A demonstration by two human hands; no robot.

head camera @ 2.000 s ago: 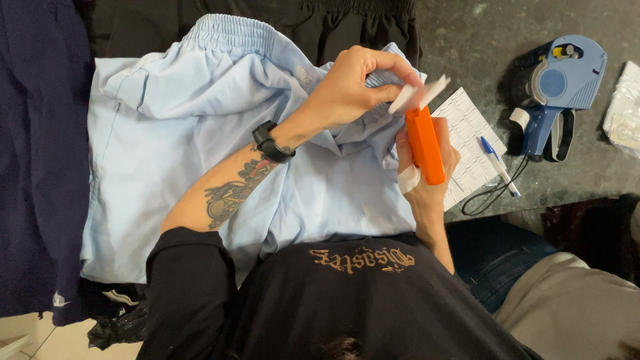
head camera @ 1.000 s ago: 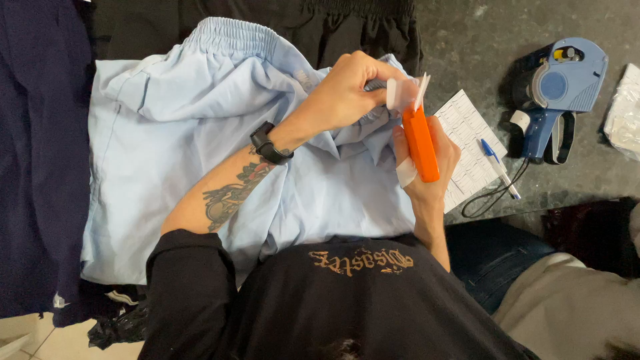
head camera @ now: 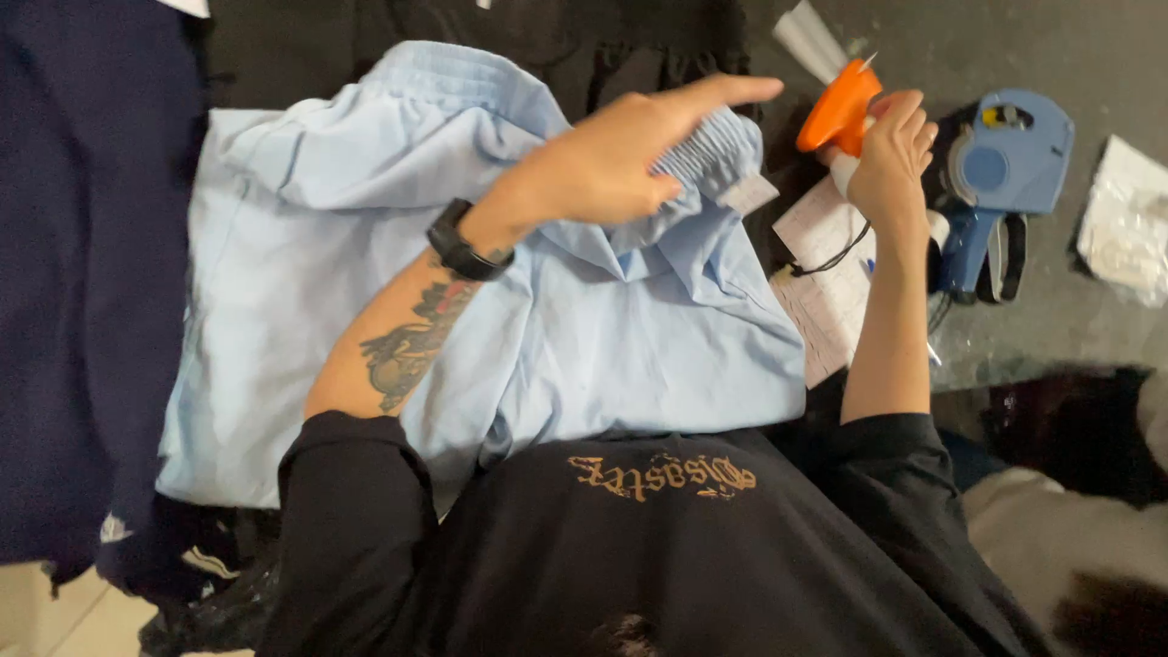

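Pale blue trousers (head camera: 639,338) with a gathered elastic waistband lie in front of me, a small white label (head camera: 748,193) at the waistband's right end. Over that waistband is my left hand (head camera: 611,160), blurred, its index finger stretched out and thumb apart, with nothing visible in it. My right hand (head camera: 890,164) grips an orange tagging gun (head camera: 839,109) with a white lower part, to the right of the trousers. A thin needle points up from the gun, and a bundle of white fasteners (head camera: 810,41) sticks out of it. The fingers partly hide its handle.
A blue handheld price labeler (head camera: 1013,155) lies right of my right hand. Printed papers (head camera: 821,283) and a dark cord lie under and beside my right forearm. Farther right is a clear plastic packet (head camera: 1127,224). Dark navy fabric (head camera: 91,274) hangs at left; a person's clothed part shows lower right.
My hands have moved apart: the right, with the tagging gun, has gone up and right; the left is off the gun and over the waistband. The label there now shows.
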